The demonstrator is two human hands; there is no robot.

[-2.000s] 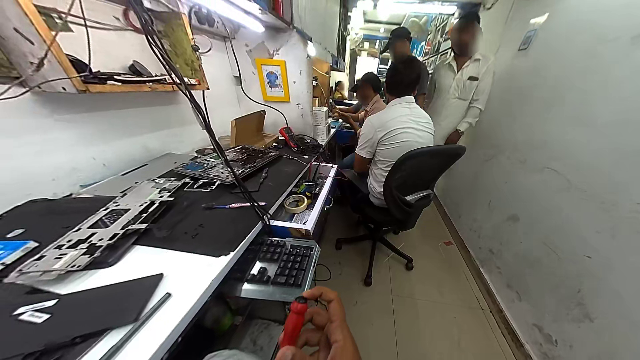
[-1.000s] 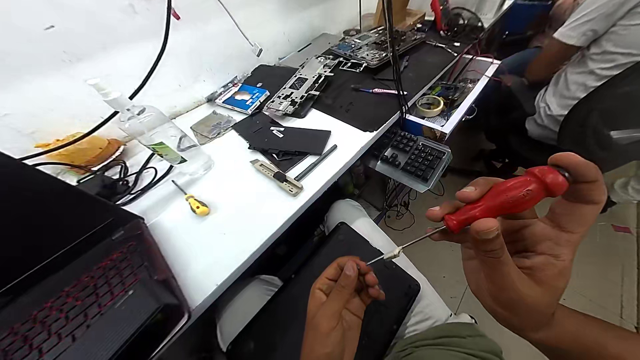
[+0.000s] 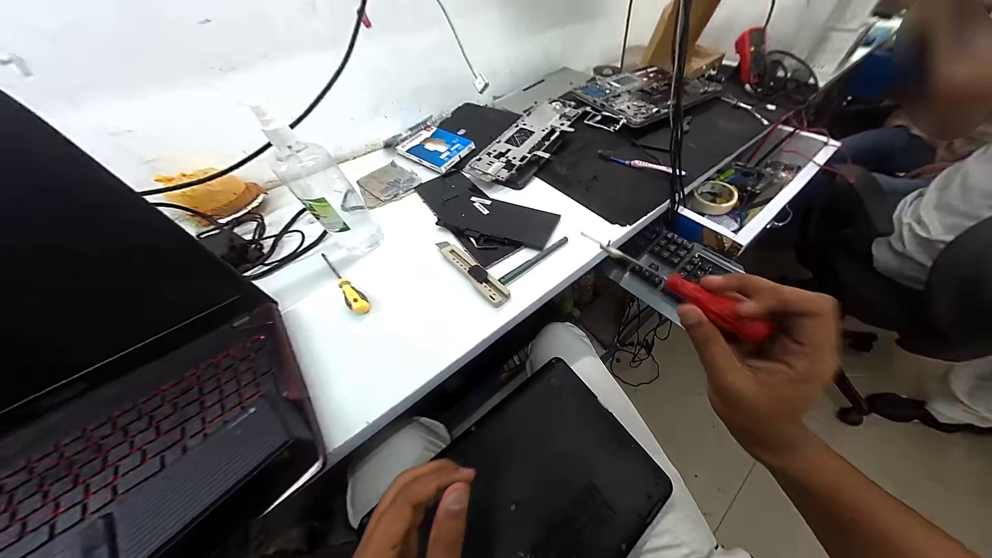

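Note:
My right hand (image 3: 767,341) is closed around the red handle of a screwdriver (image 3: 717,306), its shaft pointing up and left over the desk edge. Near its shaft is a small pale piece, blurred. My left hand (image 3: 422,508) rests at the left edge of a black laptop base (image 3: 550,473), which lies on my lap with its underside up. Its fingers are a little apart; whether they grip the edge is hard to see. On the white desk lie a yellow-handled screwdriver (image 3: 354,296) and a beige utility knife (image 3: 474,273).
An opened laptop (image 3: 155,434) stands at the left, with a clear spray bottle (image 3: 325,186) behind. Black panels (image 3: 504,217) and laptop frames (image 3: 527,143) lie farther back. Cables (image 3: 678,101) hang by an open drawer (image 3: 790,194) and a keyboard (image 3: 674,256). A person sits at the right.
My hands were close together at the screwdriver's tip a second ago and are now apart. My left hand has gone down to the laptop base; my right hand still holds the screwdriver.

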